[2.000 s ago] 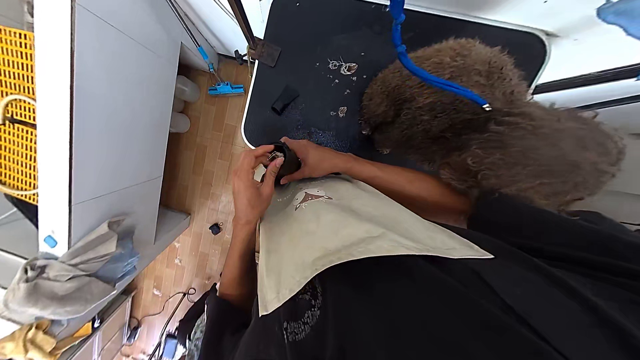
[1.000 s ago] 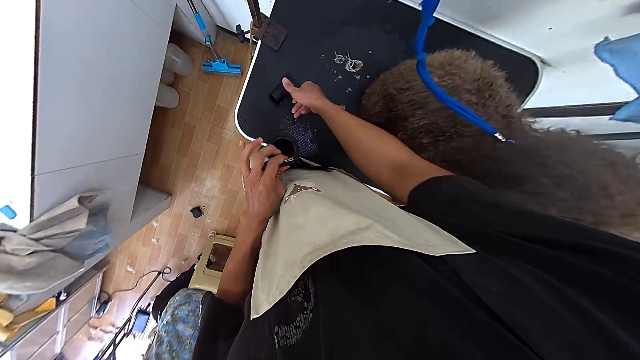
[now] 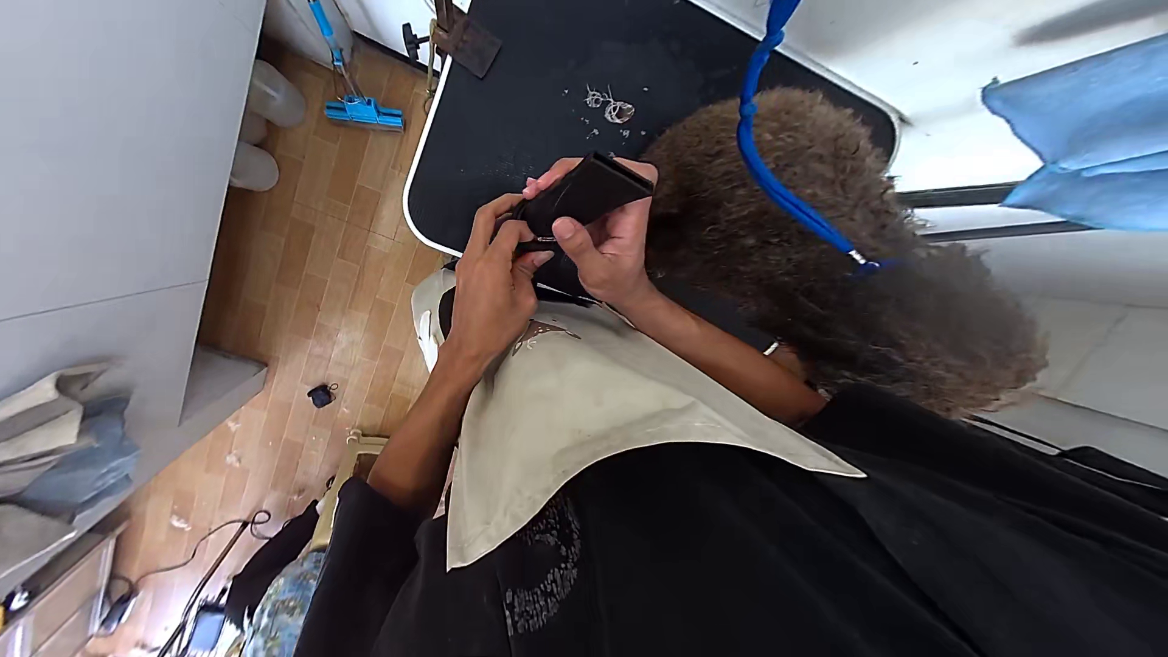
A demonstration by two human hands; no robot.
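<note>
Both my hands are at a black flat nozzle (image 3: 593, 190) over the near edge of the black grooming table (image 3: 557, 55). My right hand (image 3: 613, 246) wraps the nozzle, thumb on its near side. My left hand (image 3: 497, 274) grips a dark round part at the nozzle's lower left end, largely hidden by the fingers. Whether the two parts are fully joined I cannot tell. Right of my hands a curly brown-haired animal (image 3: 785, 210) is on the table, its face out of sight. A blue cord (image 3: 750, 128) hangs over it.
Small tufts of hair (image 3: 613, 108) lie on the tabletop. A metal clamp (image 3: 470, 44) sits at the table's far left corner. On the wooden floor are a blue squeegee mop (image 3: 363, 111) and a small black object (image 3: 321, 394). A light blue cloth (image 3: 1086, 137) hangs at right.
My right hand has taken hold of the black nozzle, which lay on the table, and brought it back to my left hand. The left hand has stayed near the table's edge.
</note>
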